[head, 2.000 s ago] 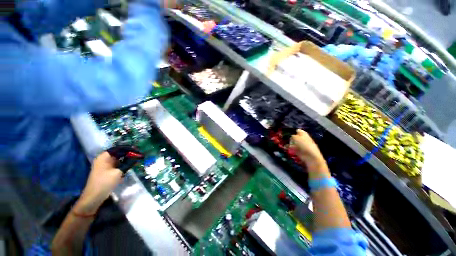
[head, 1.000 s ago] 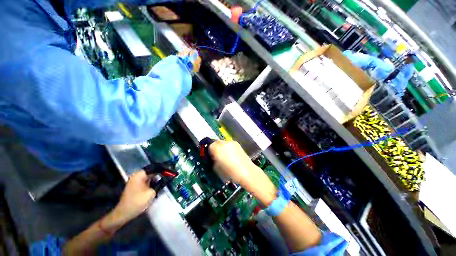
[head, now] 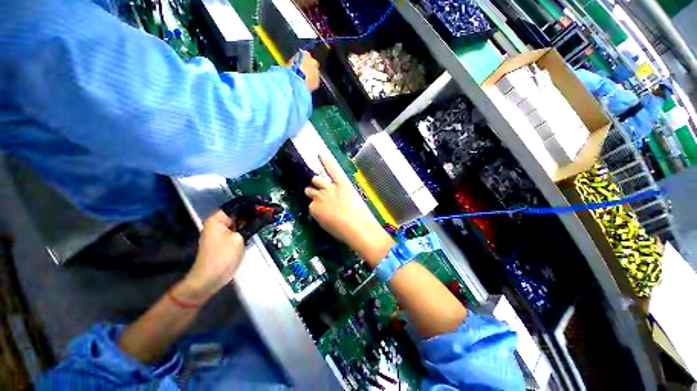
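My left hand holds a dark handful of black components with a bit of red, over the board's near edge by the metal rail. My right hand is over the green circuit board, its index finger stretched toward the long heatsink; whether it holds a small part cannot be told. A light blue wrist strap with a blue cord is on my right wrist. A finned heatsink with a yellow strip stands beyond that hand.
Another person's blue sleeve and hand reach across from the left. Beyond the boards are bins of beige components, grey leaded components and red components. An open carton and yellow-and-black components sit on the shelf. A metal rail runs along the near side.
My right hand came from the red components bin back over the board, then shifted toward the long heatsink. My left hand stays near the rail with its dark handful. The view has shifted.
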